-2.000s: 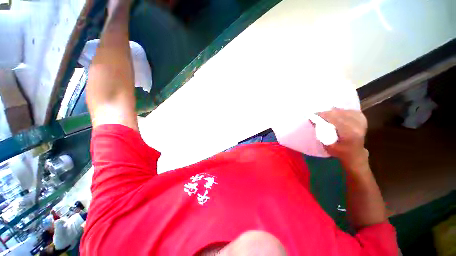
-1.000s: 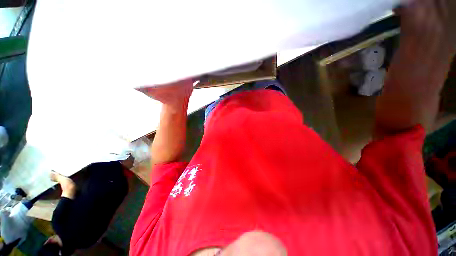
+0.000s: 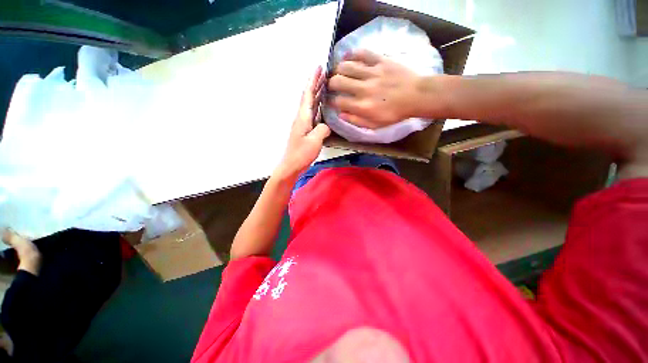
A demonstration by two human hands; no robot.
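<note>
An open brown individual carton (image 3: 455,51) stands on the bench in front of me. A round white bagged product (image 3: 416,53) fills its mouth, in cloudy film. My left hand (image 3: 304,145) holds the carton's left wall from outside, with the thumb near the front corner. My right hand (image 3: 373,88) reaches in from the right and lies on the bagged product, fingers bent at its left side beside the carton wall. The fingertips are partly hidden. The product's lower part is hidden inside the carton.
The pale bench (image 3: 234,106) runs left to a heap of white bagged products (image 3: 78,142), where a person in black (image 3: 71,291) has a hand. A large carton (image 3: 444,181) below the bench holds small white bagged parts (image 3: 487,170). Another brown carton (image 3: 177,252) stands lower left.
The large white item that covered the upper view is gone from there; a bagged product now sits in the carton. My right hand has come from the upper right onto it; my left hand is on the carton.
</note>
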